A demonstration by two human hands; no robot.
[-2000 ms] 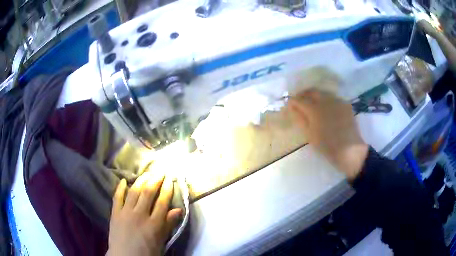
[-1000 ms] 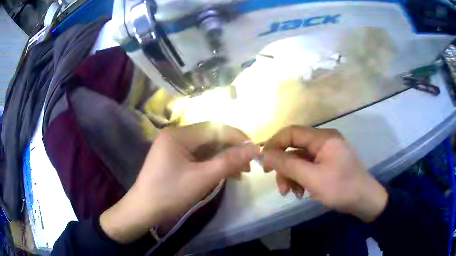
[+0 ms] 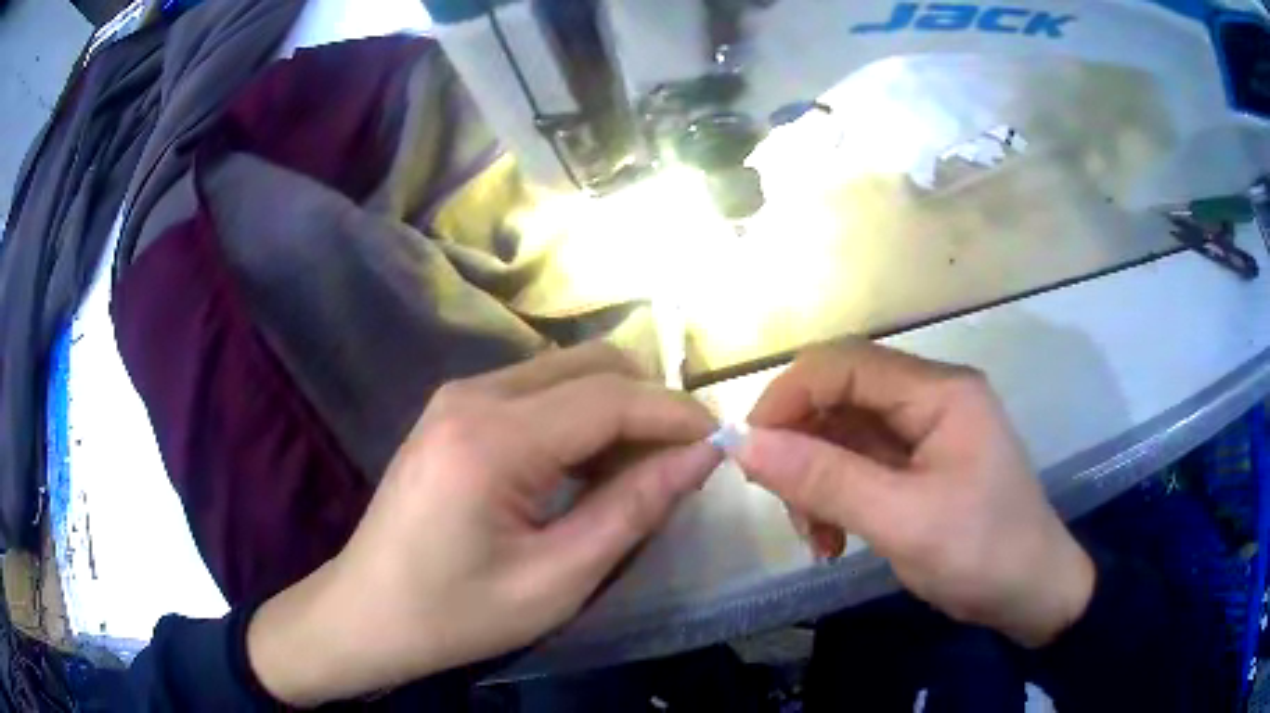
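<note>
My left hand (image 3: 515, 515) and my right hand (image 3: 926, 488) meet in front of the needle area. Their thumbs and forefingers pinch a tiny white piece (image 3: 726, 439) between them; it is too small to tell what it is. A white strip (image 3: 673, 348) runs up behind my left fingers toward the lamp glow. The maroon panel (image 3: 237, 432) and the grey panel (image 3: 348, 307) lie joined and bunched left of the needle, yellowish near the lamp. The needle and presser foot are lost in the glare.
The white Jack sewing machine (image 3: 961, 84) spans the top. Dark snips (image 3: 1214, 245) lie at the machine's right end. A long grey cloth heap (image 3: 105, 181) hangs at the left. The white table's rounded front edge (image 3: 1114, 446) curves across below the hands.
My right hand has come from the machine's side to meet my left hand, which has lifted off the cloth. In the last second the fingertips stayed together while the view shifted.
</note>
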